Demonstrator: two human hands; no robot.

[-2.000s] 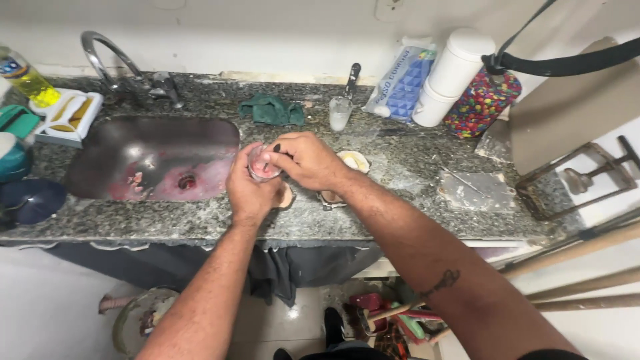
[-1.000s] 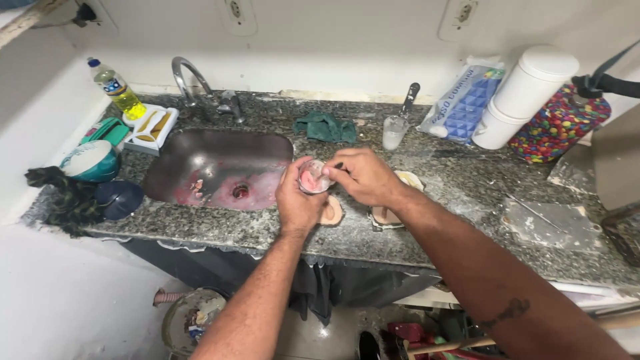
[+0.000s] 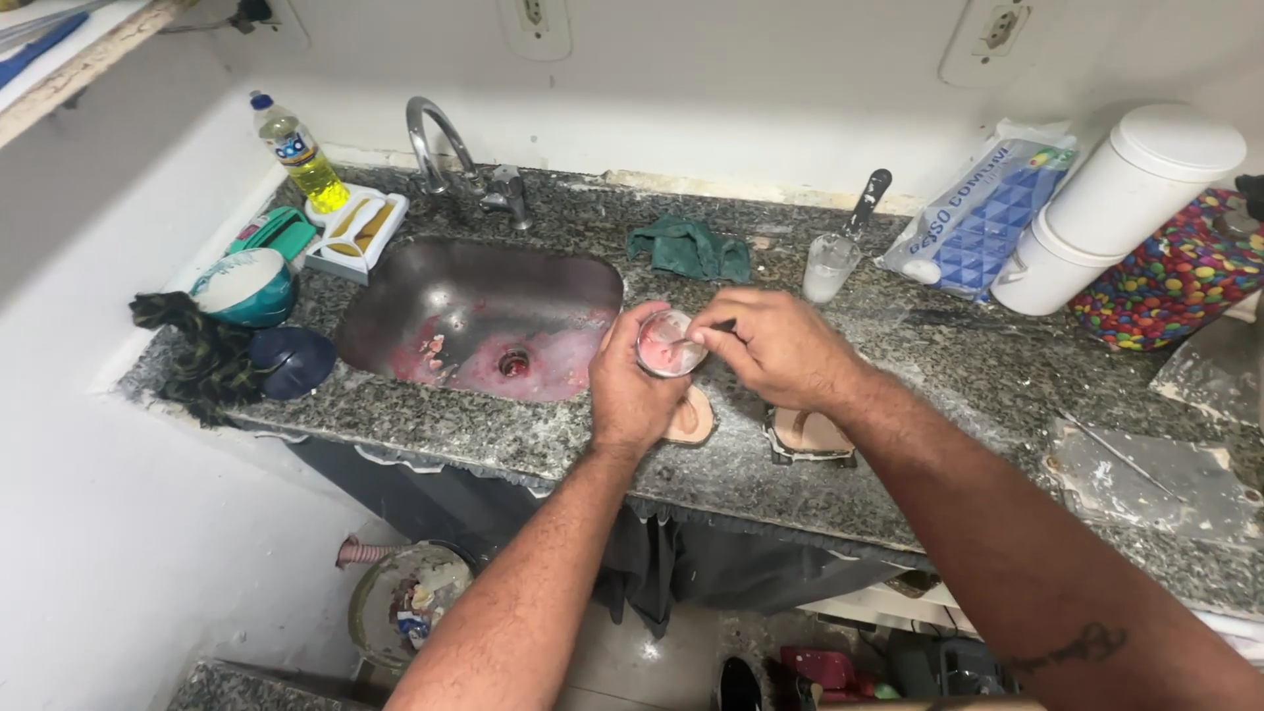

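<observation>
My left hand (image 3: 637, 380) holds a small clear cup (image 3: 671, 343) of pink material above the front of the granite counter. The fingers of my right hand (image 3: 780, 348) grip a dark-handled stirring tool (image 3: 724, 325), whose thin end reaches into the cup. Below my left hand lies a beige, rounded dental cast or mould (image 3: 690, 416), partly covered by the hand. A second beige cast or mould (image 3: 812, 433), with a rough whitish edge, sits under my right wrist. Behind my hands are a crumpled green cloth (image 3: 688, 249) and a clear scoop (image 3: 830, 265) with a black handle.
Left is a metal sink (image 3: 479, 321) with pink residue, a faucet (image 3: 439, 148), a bowl (image 3: 247, 286) and a soap bottle (image 3: 301, 153). Right are a plaster bag (image 3: 987, 212), white tubs (image 3: 1136, 188), a colourful container (image 3: 1170, 267) and a stained plate (image 3: 1150, 479). A bucket (image 3: 395, 602) stands below.
The view has shifted left, bringing more of the left wall and a shelf into sight. Both hands stay together at the cup, with the tool still in my right hand.
</observation>
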